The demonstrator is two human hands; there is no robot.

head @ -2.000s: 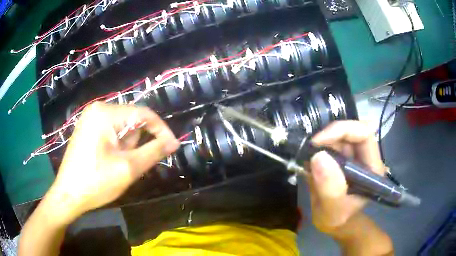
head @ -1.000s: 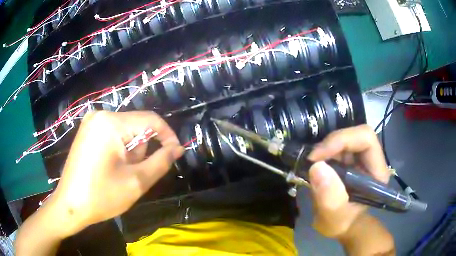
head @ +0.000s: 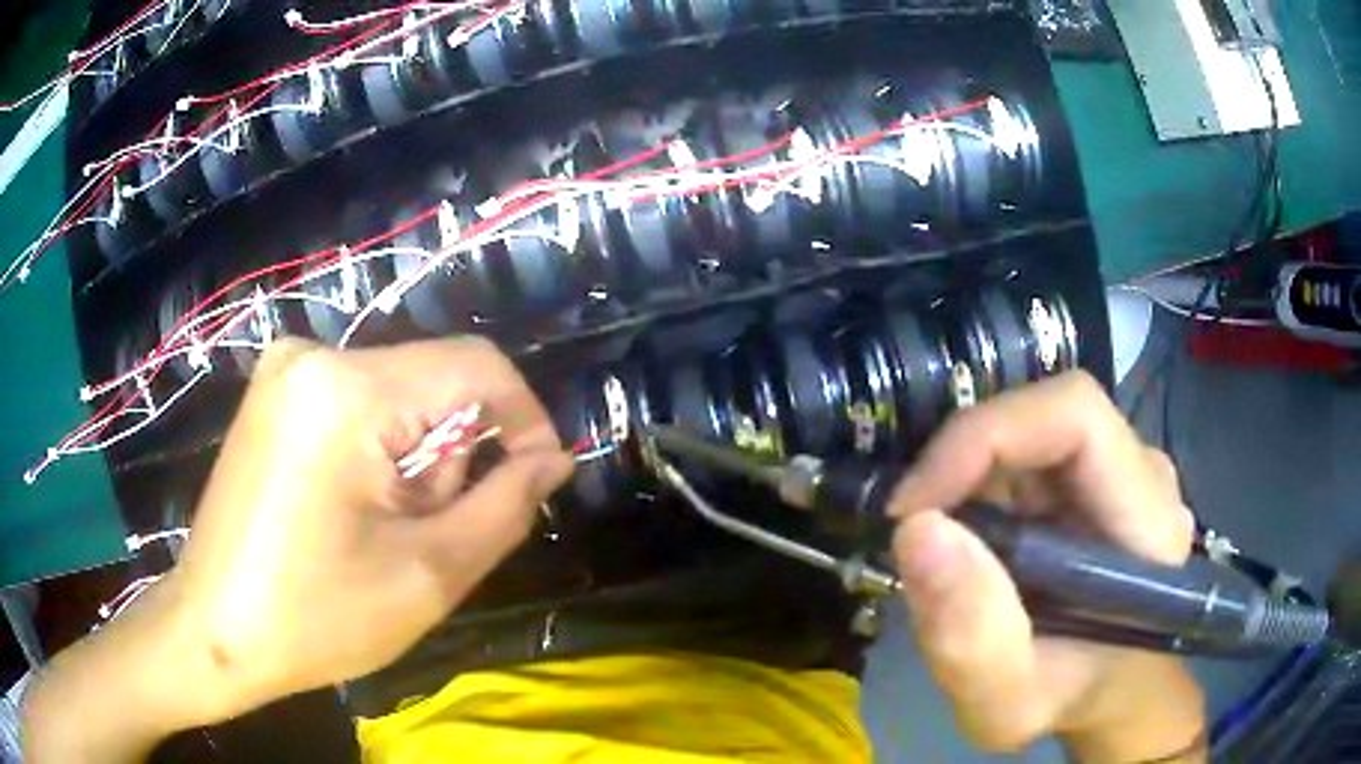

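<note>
My left hand (head: 373,523) pinches a red and white wire lead between thumb and forefinger, with more leads (head: 445,445) bunched in its palm. The wire ends reach a silver terminal (head: 617,411) on a round black component in the nearest row. My right hand (head: 1030,567) holds the dark soldering iron (head: 1142,585). The iron's tip and the bent solder feed tube (head: 746,530) meet just right of that terminal; I cannot tell if the tip touches it. Components to the right in this row show bare terminals (head: 863,426).
The black holding tray (head: 717,291) has farther rows with red and white leads (head: 597,187) lying across them. A pale metal box (head: 1202,75) with black cables stands on the green mat (head: 1090,157) at upper right. Yellow clothing (head: 612,716) is at the bottom edge.
The iron tip and feed tube have moved down, closer to the terminal by my left fingers. My left hand has shifted slightly right, still holding the wires. The view has shifted slightly.
</note>
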